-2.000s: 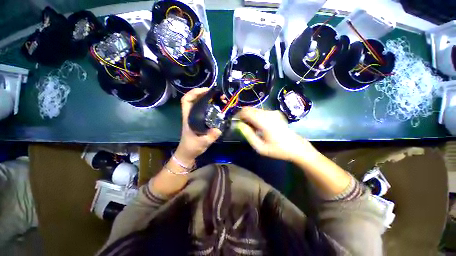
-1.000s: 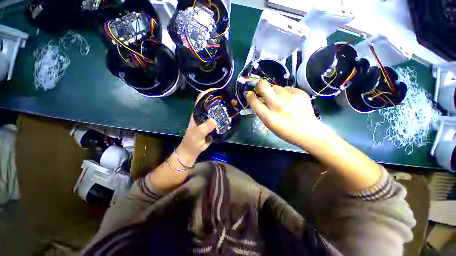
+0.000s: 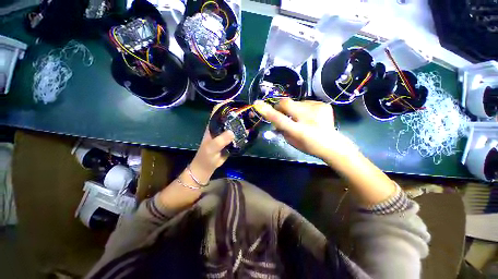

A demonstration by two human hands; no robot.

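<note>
My left hand [image 3: 214, 148] holds a black front camera module [image 3: 222, 115] near the bench's front edge. Its silvery circuit board [image 3: 237, 131] faces up. Thin yellow and red wire leads [image 3: 245, 108] run from the module to the fingertips of my right hand [image 3: 303, 122]. My right thumb and fingers are pinched on the wires; any plug between them is hidden. An open camera housing [image 3: 284, 78], white outside and black inside, stands just behind my right hand with wires inside and a white mounting bracket behind.
Wired cameras [image 3: 155, 87] stand at the back left, open housings [image 3: 344, 73] at the back right. Tangled translucent loops [image 3: 437, 122] lie right, with a smaller heap [image 3: 50, 73] left. White cameras sit at the right bench end [image 3: 483, 150] and in a box [image 3: 33, 180] below.
My right hand first moved from the module to the open housing, then came back slightly towards the module with wires in its fingers. The module has tilted its board upward. The view has shifted.
</note>
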